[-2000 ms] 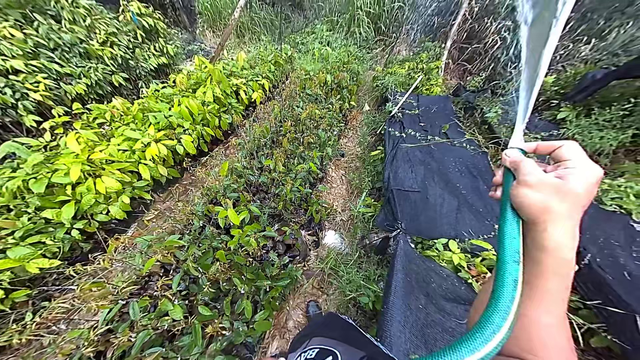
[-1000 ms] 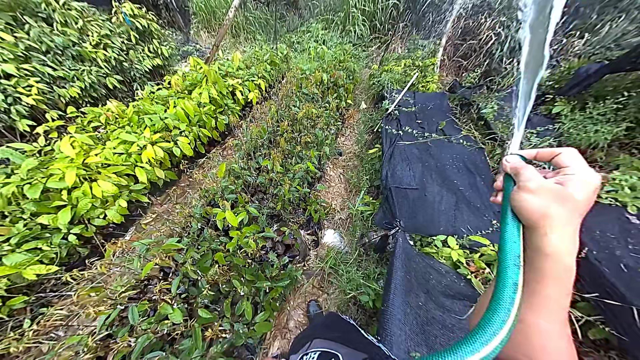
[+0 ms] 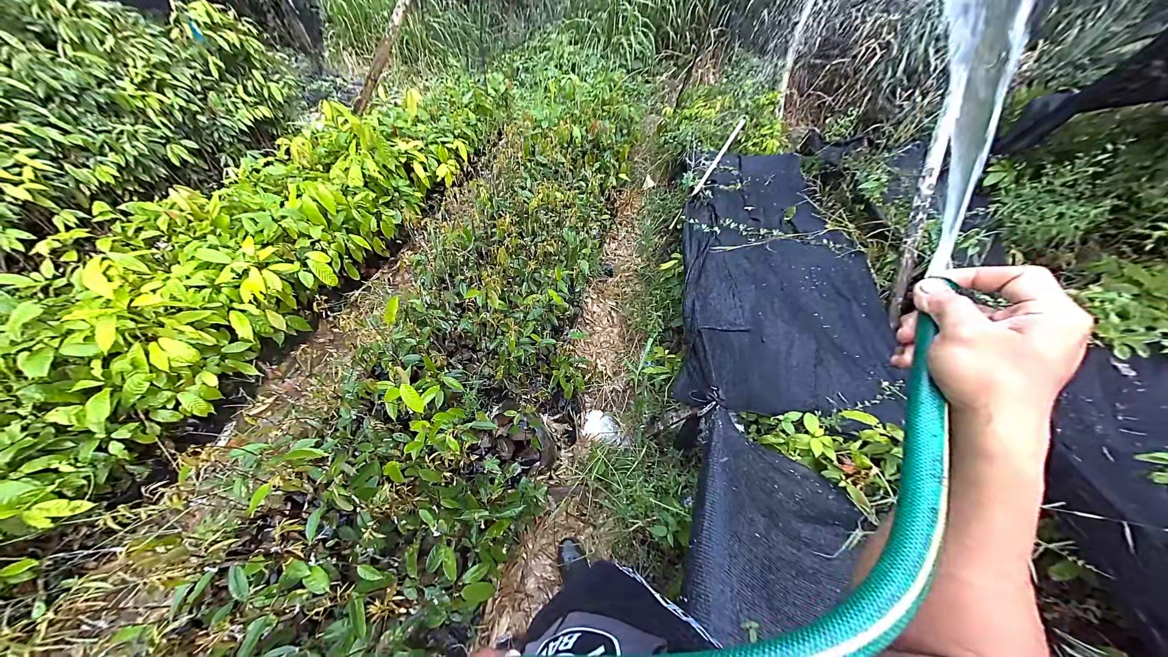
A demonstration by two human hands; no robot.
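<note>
My right hand point(image 3: 999, 342) is closed around the end of a green garden hose point(image 3: 926, 493), with the thumb pressed at its mouth. Water point(image 3: 981, 109) sprays up from the hose and fans out toward the top of the view. The hose curves down and left past my forearm to the bottom edge. At the bottom edge, near the dark clothing, a small bit of skin shows beside the hose, perhaps my left hand point(image 3: 493, 652); what it does is hidden. Low seedlings point(image 3: 474, 338) grow in a bed ahead of me.
Bright green plants point(image 3: 219, 265) form a row on the left. A straw-covered path point(image 3: 607, 319) runs beside black shade netting point(image 3: 785, 292), with a pale stick point(image 3: 721, 155) at its far end. A white object point(image 3: 602, 427) lies on the path. Wooden poles point(image 3: 383, 55) stand farther back.
The water stream has shifted in shape and spreads wider than one second ago. My right hand stays in about the same place on the hose.
</note>
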